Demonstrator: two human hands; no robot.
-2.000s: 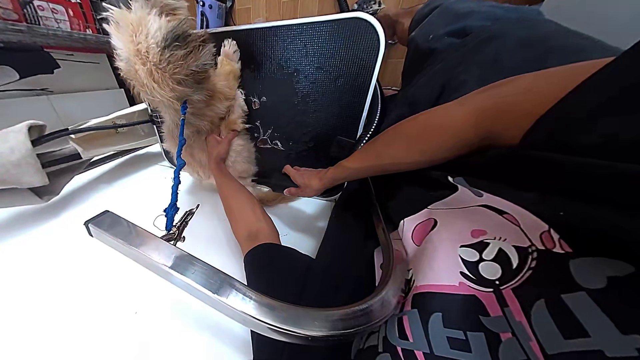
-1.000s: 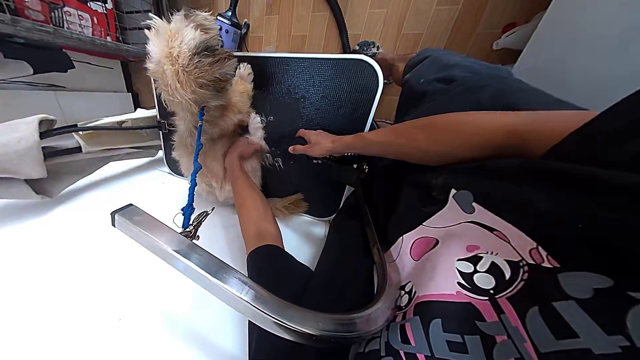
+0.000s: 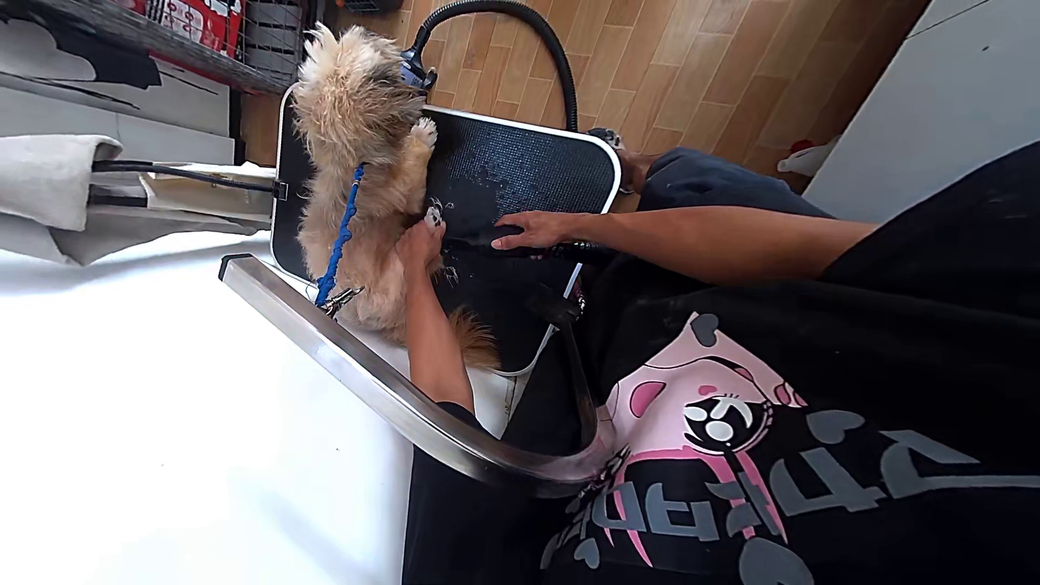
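Note:
A shaggy tan dog (image 3: 357, 106) sits upright on the black, white-rimmed grooming table (image 3: 520, 171), facing away, with a blue braided tether (image 3: 341, 236) at its neck. The tether is clipped to a metal grooming arm (image 3: 366, 382). My left hand (image 3: 422, 245) is closed around the dog's leg beside a pale paw (image 3: 434, 216). Over the middle of the table is my right hand (image 3: 532, 231), thumb and forefinger apart. Something dark lies under its palm against the black mat; whether the hand grips it cannot be told. Loose pale hair lies near the paw.
The metal arm curves across the foreground close to my left forearm. Behind the table, a black corrugated hose (image 3: 561, 73) runs over the tiled floor (image 3: 634, 73). Grey cloth (image 3: 49, 179) hangs at the left, near a wire rack (image 3: 272, 36). A trousered leg (image 3: 715, 179) is beside the table.
Since the oldest frame, my right hand has moved from near the table's near edge toward its middle. My left hand stays at the dog's leg. The view has shifted, showing more floor and hose.

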